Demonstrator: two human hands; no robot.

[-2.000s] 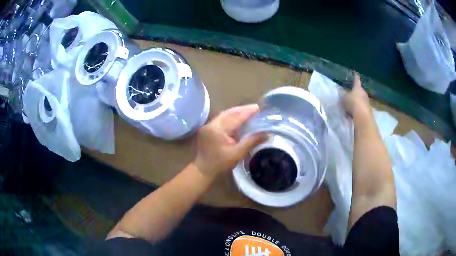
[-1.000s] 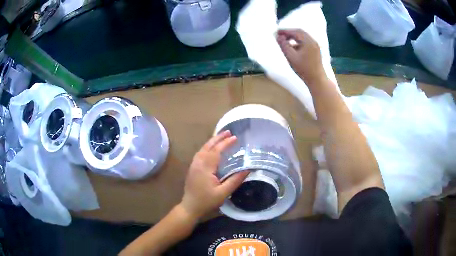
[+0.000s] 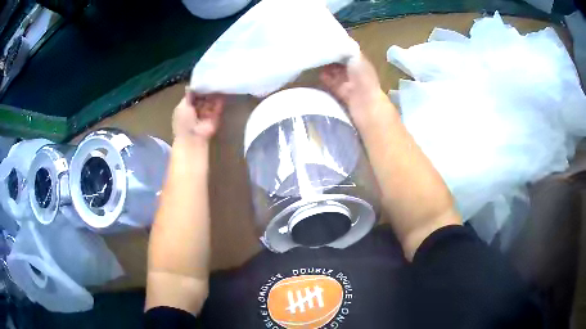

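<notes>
A clear-bodied appliance unit (image 3: pixel 305 154) lies on the cardboard in front of my body, its white base away from me and its dark round centre toward me. A white protective bag (image 3: pixel 273 48) is stretched between my hands just beyond the white base. My left hand (image 3: pixel 199 115) grips the bag's left edge, and my right hand (image 3: pixel 350 80) grips its right edge. The bag's near edge is at or just above the base; whether they touch I cannot tell. Neither hand is on the unit.
Unbagged units (image 3: pixel 106 180) stand in a row at left, with a partly bagged unit (image 3: pixel 48 273) nearer me. A large bag pile (image 3: pixel 488 115) lies at right on the cardboard sheet (image 3: pixel 225 238). The dark green conveyor's edge rail (image 3: pixel 122 96) runs beyond. Another white-bottomed unit (image 3: pixel 217 5) is cut off at the top.
My left hand has let go of the unit and now holds the bag. The bag has moved left and is spread between both hands. The view has shifted.
</notes>
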